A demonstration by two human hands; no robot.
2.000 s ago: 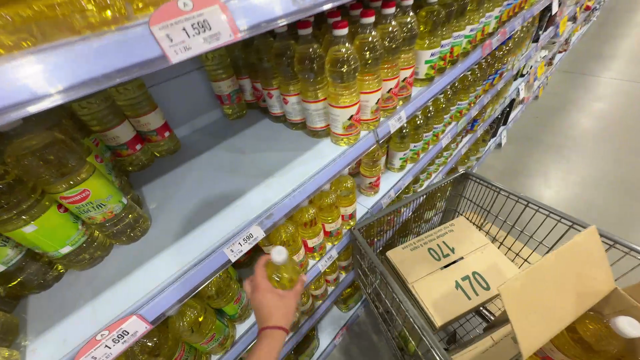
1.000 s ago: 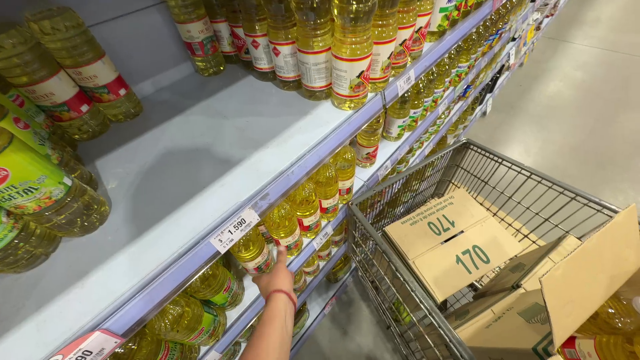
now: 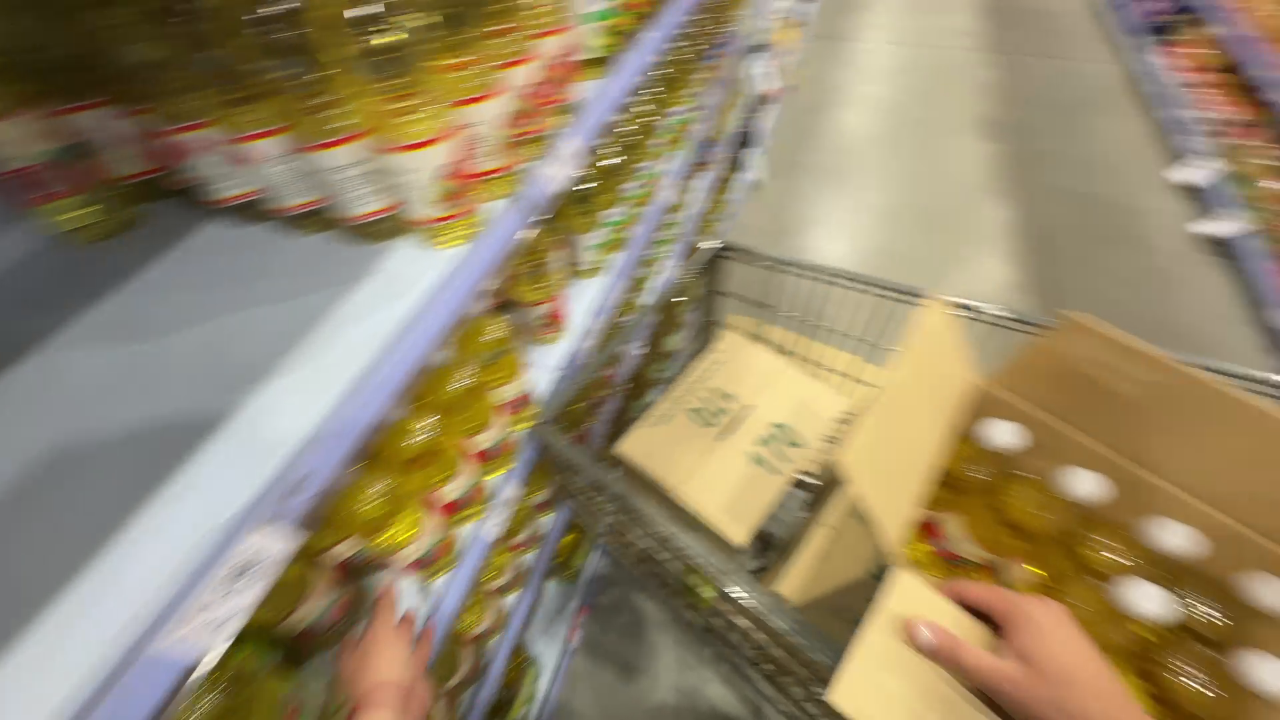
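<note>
Motion blurs the head view. My left hand (image 3: 388, 655) is at the lower shelf, its fingers by the oil bottles (image 3: 400, 470) there; whether it grips one cannot be told. My right hand (image 3: 1020, 645) pinches a cardboard flap (image 3: 900, 650) of an open carton, thumb on the near side and fingers behind. Inside that carton stand several yellow oil bottles with white caps (image 3: 1140, 600). The carton is in a wire shopping cart (image 3: 680, 550).
A closed cardboard carton (image 3: 735, 430) with green printing lies deeper in the cart. Red-and-white labelled bottles (image 3: 340, 170) stand on the upper shelf (image 3: 230, 320) at left. The aisle floor (image 3: 900, 150) runs ahead, with another shelf (image 3: 1220, 180) at far right.
The view has swung right, showing more of the open carton and its bottles. My right hand has come into view on the carton's flap. My left hand remains by the lower shelf.
</note>
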